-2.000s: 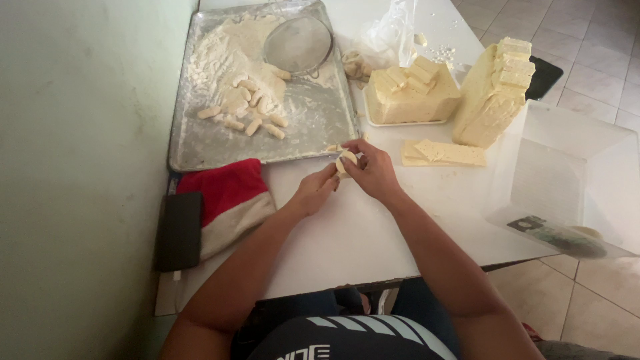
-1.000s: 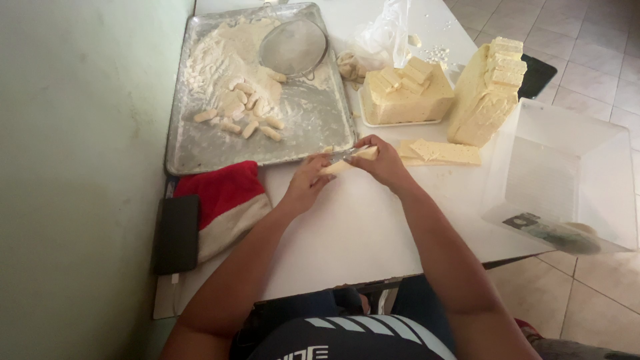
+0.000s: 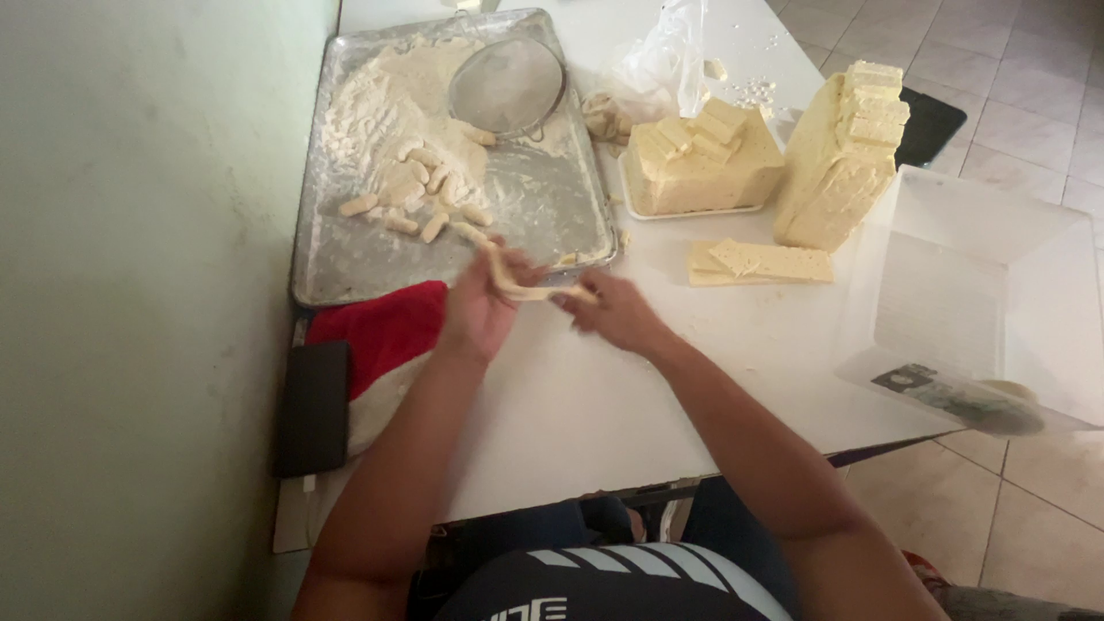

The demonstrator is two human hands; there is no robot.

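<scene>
A long, thin strip of dough (image 3: 528, 293) stretches between my two hands near the tray's front right corner. My left hand (image 3: 487, 302) has one end lying along its palm and fingers, while my right hand (image 3: 608, 309) pinches the other end; both are blurred. Beyond them is a floured metal tray (image 3: 552, 259) with a heap of flour (image 3: 371, 112), several short dough-like pieces (image 3: 434, 227) and a round mesh sieve (image 3: 507, 86). To the right, flat slices of cheese (image 3: 776, 263) lie on the white table, in front of a cheese block (image 3: 703, 172) topped with cut sticks.
A taller cheese block (image 3: 837, 164) stands at the right, beside a clear plastic bin (image 3: 940, 259). A clear plastic bag (image 3: 677, 69) lies behind. At the left are a red and white cloth (image 3: 379, 332) and a black device (image 3: 311, 410) with a cable, near the wall (image 3: 155, 259).
The strip, earlier bunched at my fingers, now hangs longer between my hands. My left hand has turned palm up, and one end of the strip reaches over the tray's edge.
</scene>
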